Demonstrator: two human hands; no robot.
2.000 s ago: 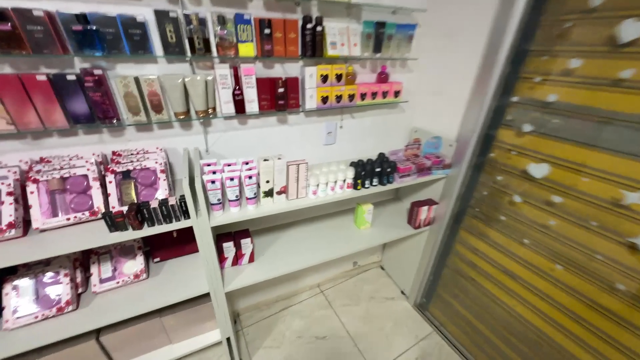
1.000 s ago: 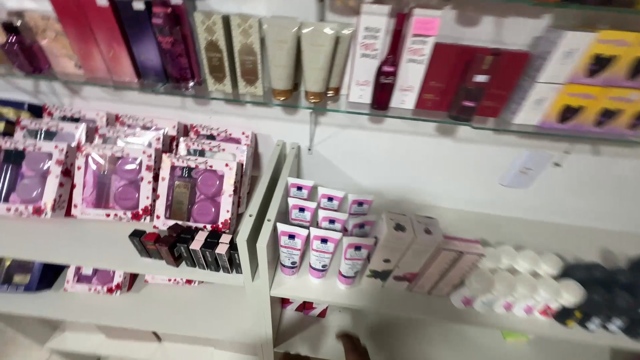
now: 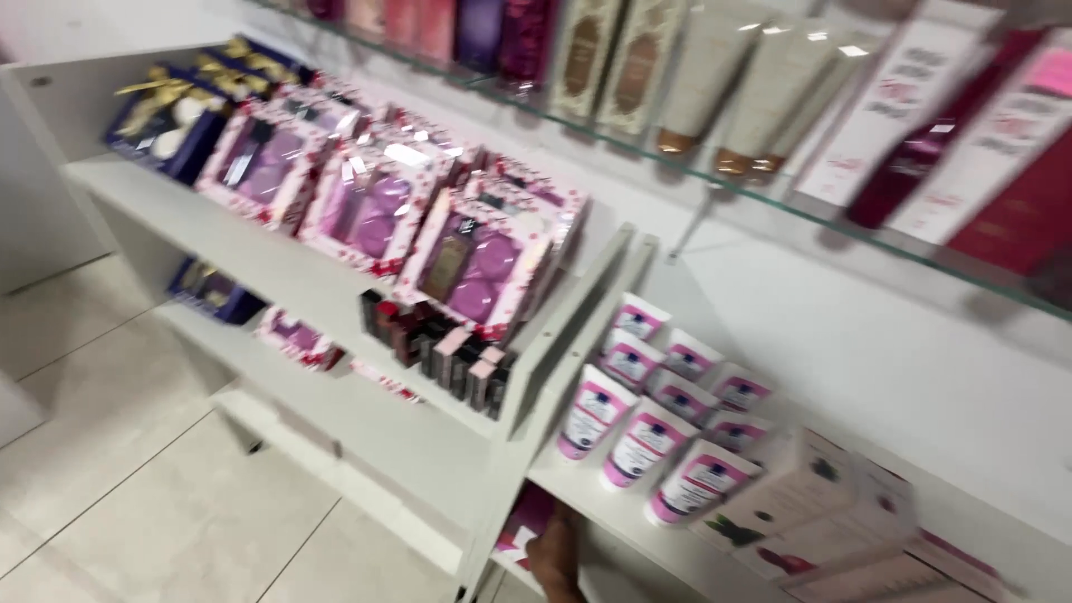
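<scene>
My right hand (image 3: 554, 548) reaches in from the bottom edge, below the upper shelf of the right-hand unit. Its fingers are at the right side of a magenta and white box (image 3: 525, 523) on the lower shelf; whether they grip it is unclear, as the shelf and blur hide part of them. Just above stand several pink and white cream tubes (image 3: 641, 444) in rows. Pale cartons with plant pictures (image 3: 779, 494) lean to their right. My left hand is out of view.
On the left unit (image 3: 276, 260) are gift sets in floral window boxes (image 3: 477, 260), blue boxes with gold bows (image 3: 167, 121) and a row of small lipstick cartons (image 3: 444, 352). A glass shelf (image 3: 720, 180) with perfume boxes and tubes crosses above. Two uprights divide the units.
The view has moved closer to the shelves and swung left and tilted. My right hand, low in the frame one second ago, is now beside the magenta box on the lower shelf.
</scene>
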